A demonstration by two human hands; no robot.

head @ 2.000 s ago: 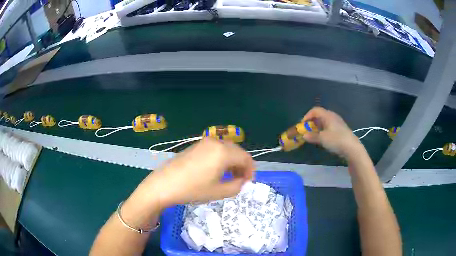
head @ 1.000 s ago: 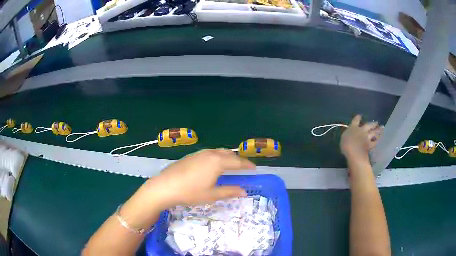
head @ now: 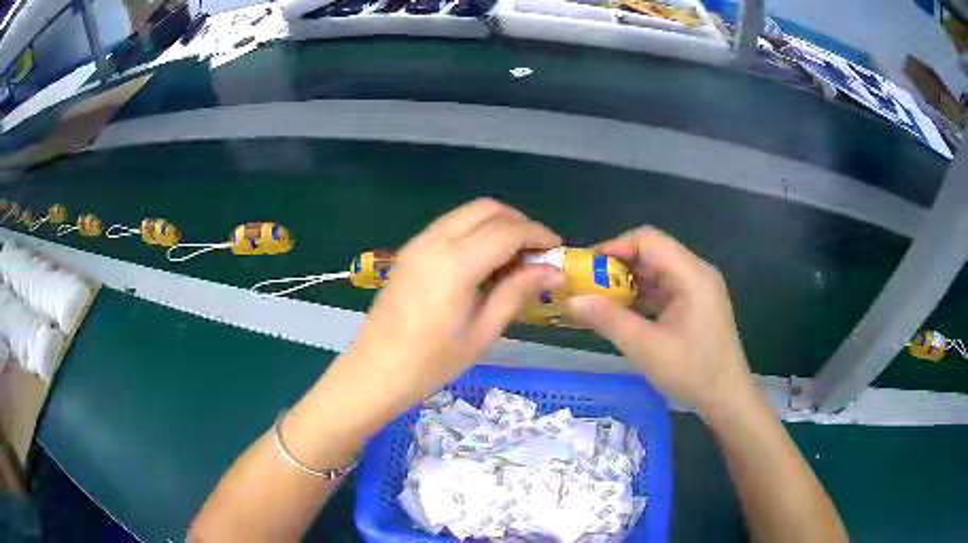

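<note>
My right hand grips the face end of a yellow unit with blue bands, held above the belt. My left hand pinches a white slip against the unit's other end. Another yellow surface shows just below the held unit, partly hidden by my fingers. A second yellow unit lies behind my left hand, its white cord loop trailing left. The blue basket before me holds a loose heap of printed white slips.
More yellow units lie spaced along the green belt at left, one at far right. A slanting grey post stands right. The pale rail runs before the belt. White rounded bundles are at left.
My right hand has come back left from near the post and now holds a yellow unit. My left hand has risen from the basket to this unit with a white slip.
</note>
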